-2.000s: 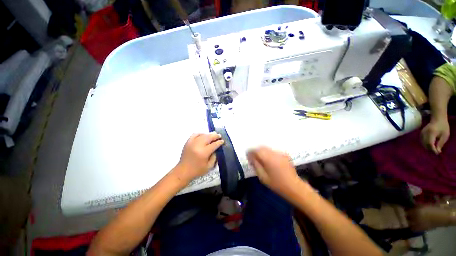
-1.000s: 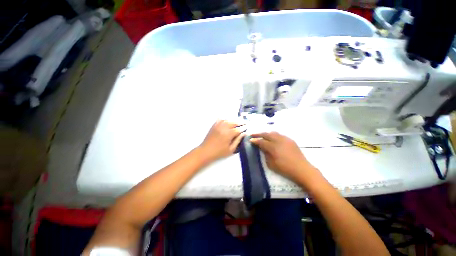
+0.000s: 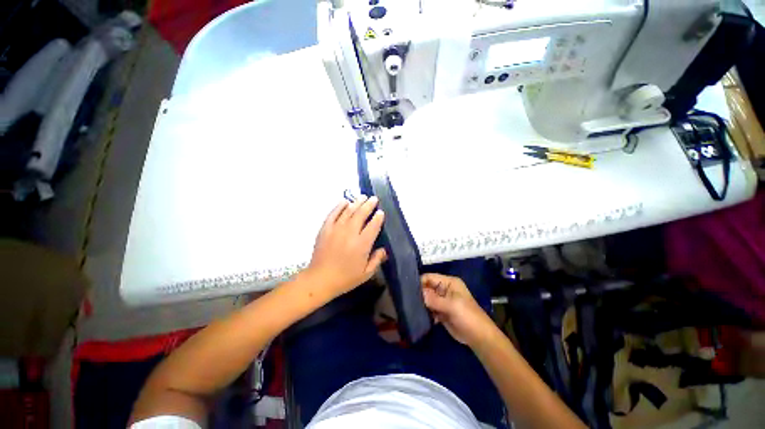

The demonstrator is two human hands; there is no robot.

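A dark strip [image 3: 403, 251] runs from under the needle area [image 3: 382, 126] of the white sewing machine [image 3: 579, 63], across the table front and down over my lap. A darker narrow band lies along its left side near the needle. My left hand [image 3: 347, 243] lies on the strip's left edge on the table, fingers spread toward the needle. My right hand [image 3: 446, 303] is below the table edge at the strip's right edge, fingertips pinched at it. Yellow thread snips [image 3: 560, 157] lie right of the needle.
A pale blue tray rim [image 3: 201, 63] curves behind the white table [image 3: 210, 193]. A small black box with cable [image 3: 705, 151] sits at the table's right. Dark strips [image 3: 528, 323] hang right of my lap. A red container [image 3: 180, 21] stands at the upper left.
My right hand has moved from beside the needle down to the strip below the table edge. My left hand now lies flatter and lower along the strip. The camera view has shifted.
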